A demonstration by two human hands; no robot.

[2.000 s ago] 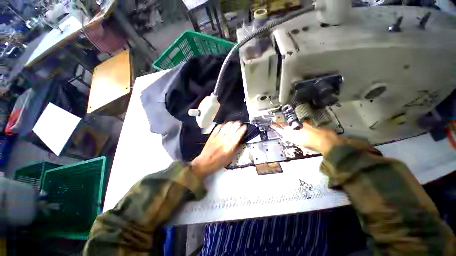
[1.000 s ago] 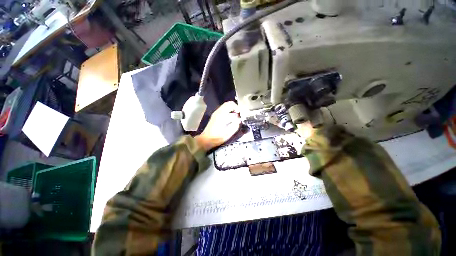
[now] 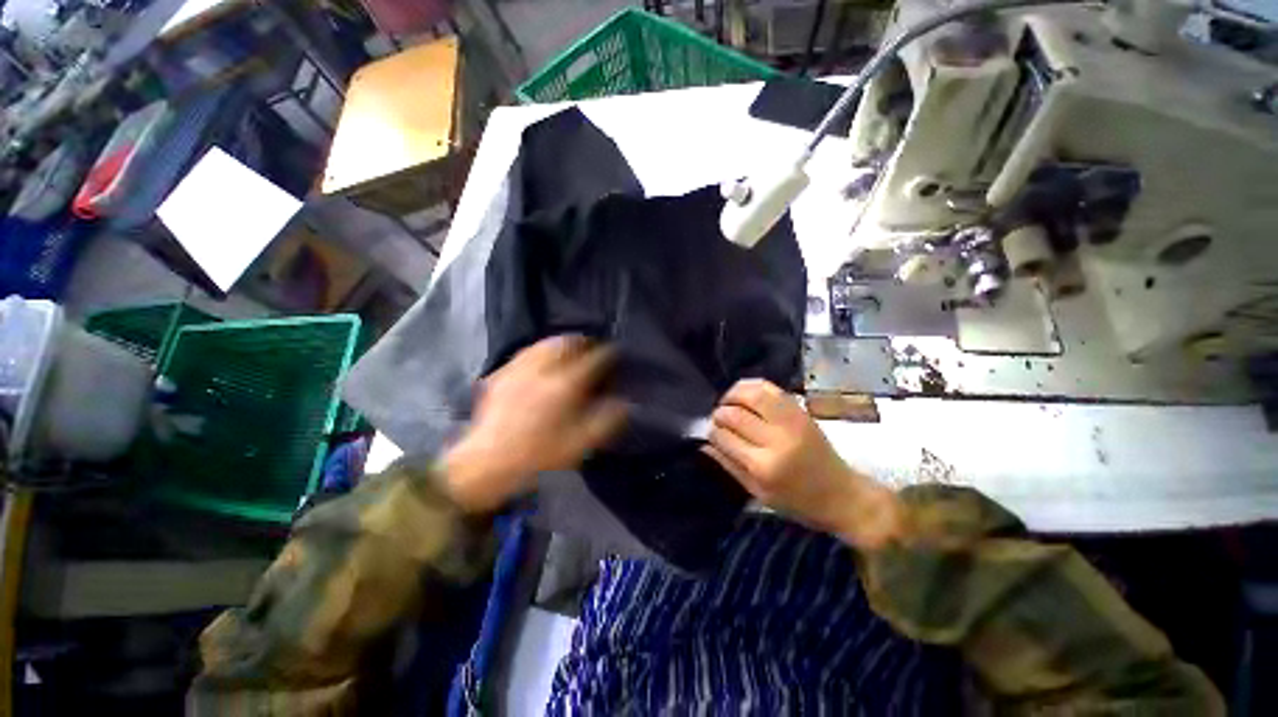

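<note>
A black garment piece (image 3: 631, 280) with grey parts lies on the table's left part and hangs over its front edge. My left hand (image 3: 540, 420) is blurred and lies on the cloth; whether it grips it cannot be told. My right hand (image 3: 778, 448) pinches the cloth at a small white spot near the front edge. The sewing machine (image 3: 1149, 168) stands to the right, and its shiny needle plate (image 3: 855, 364) is uncovered, to the right of the cloth.
A white lamp head (image 3: 764, 207) on a bent stem hangs over the cloth's right part. Green crates stand on the floor at left (image 3: 252, 413) and behind the table (image 3: 638, 56). A small dark piece (image 3: 802, 105) lies at the table's back. A striped apron (image 3: 757, 630) covers the lap.
Both hands have moved away from the needle area to the left. The dark cloth has come toward the front edge, away from the machine. The view has shifted left.
</note>
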